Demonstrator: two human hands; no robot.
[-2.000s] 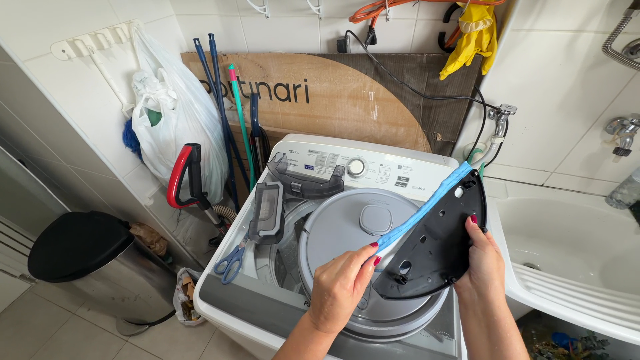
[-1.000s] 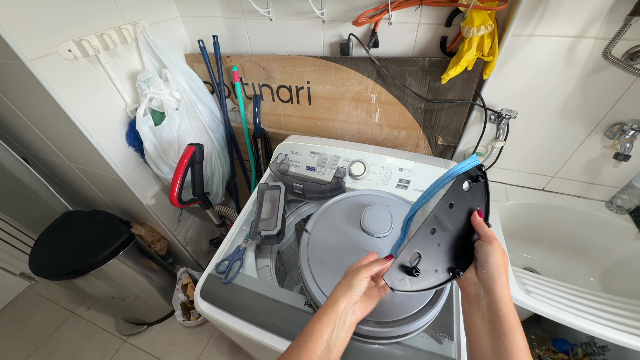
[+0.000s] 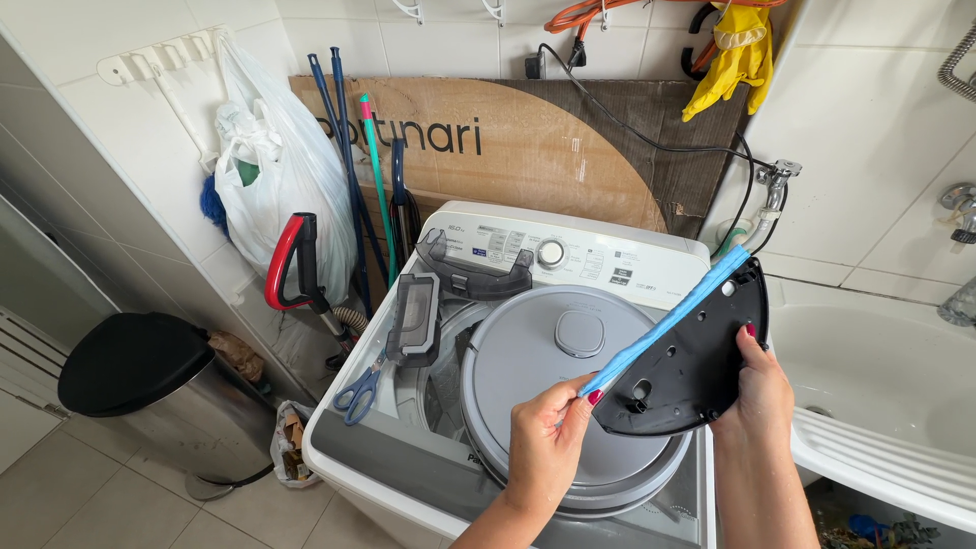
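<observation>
My right hand (image 3: 759, 389) grips the curved edge of a black plastic mop plate (image 3: 686, 366), tilted above the washing machine. Along the plate's straight edge runs a folded blue cloth strip (image 3: 667, 320); my left hand (image 3: 553, 435) pinches its lower end between thumb and fingers. Below them a round grey robot vacuum (image 3: 526, 358) lies on the top-loading washing machine (image 3: 366, 450). Left of the vacuum are a smoky transparent plastic bin (image 3: 415, 320), a curved dark translucent part (image 3: 476, 278) and blue-handled scissors (image 3: 358, 393).
A white sink (image 3: 877, 351) adjoins on the right, beside a tap with a hose (image 3: 774, 191). At the left stand a pedal bin (image 3: 175, 412), a red-handled vacuum cleaner (image 3: 286, 263) and several poles (image 3: 354, 175). Behind the washer leans a cardboard sheet (image 3: 534, 160).
My left hand has shifted along the blue strip near the plate's lower corner. The plate has changed its tilt slightly; my right hand keeps hold of it.
</observation>
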